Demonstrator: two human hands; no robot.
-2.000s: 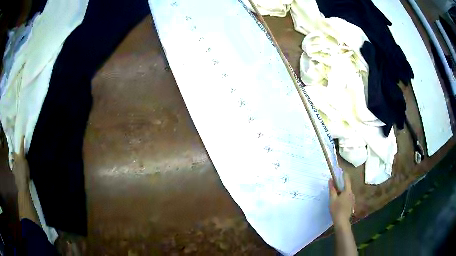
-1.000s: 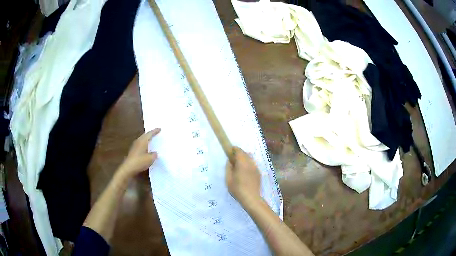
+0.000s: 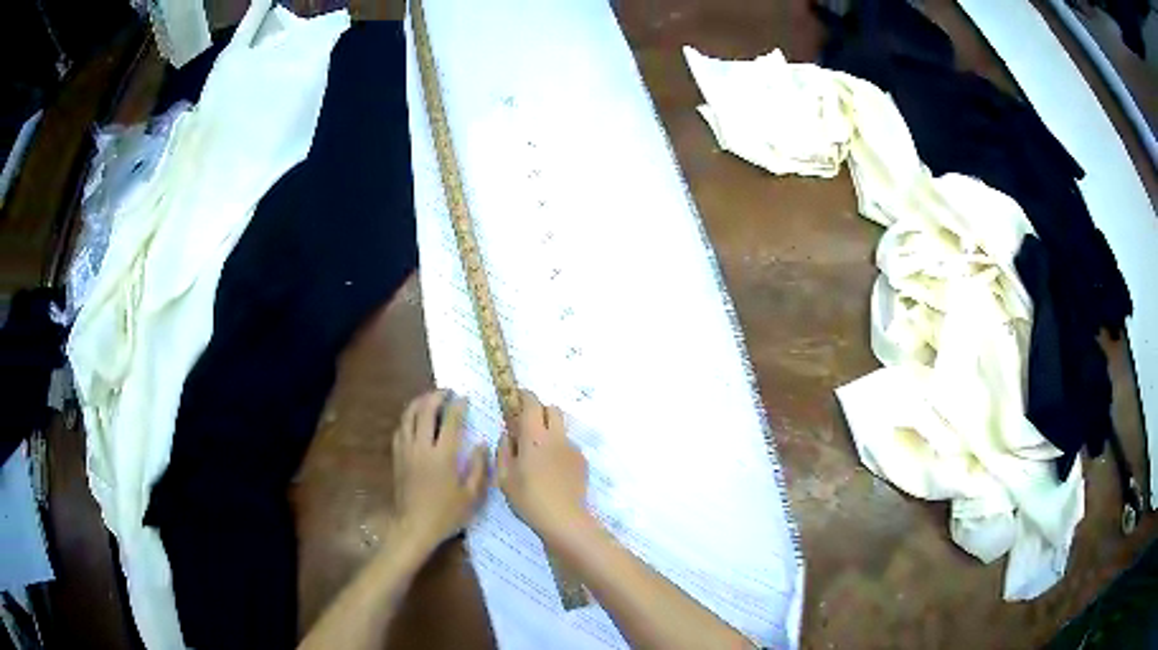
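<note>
A long white paper pattern (image 3: 660,318) with printed lines and a row of small symbols lies lengthwise in front of me. A wooden ruler (image 3: 462,229) lies along its left part, its near end showing below my right wrist. My right hand (image 3: 544,467) is closed over the ruler near that end. My left hand (image 3: 438,467) is bare, at the pattern's left edge beside the ruler, fingers bent; a small dark thing shows at its fingertips, too small to tell whether it is held.
Black fabric (image 3: 286,273) and cream fabric (image 3: 165,305) lie left of the pattern on the brown table (image 3: 368,419). A clear plastic bag (image 3: 117,191) is at far left. Crumpled cream fabric (image 3: 946,324) and black pieces (image 3: 1003,140) lie right, with a white strip (image 3: 1060,114) beyond.
The ruler has moved to the pattern's left side and now shows its marks. My right hand has moved left with it. My left hand has moved right and nearer, close beside my right hand.
</note>
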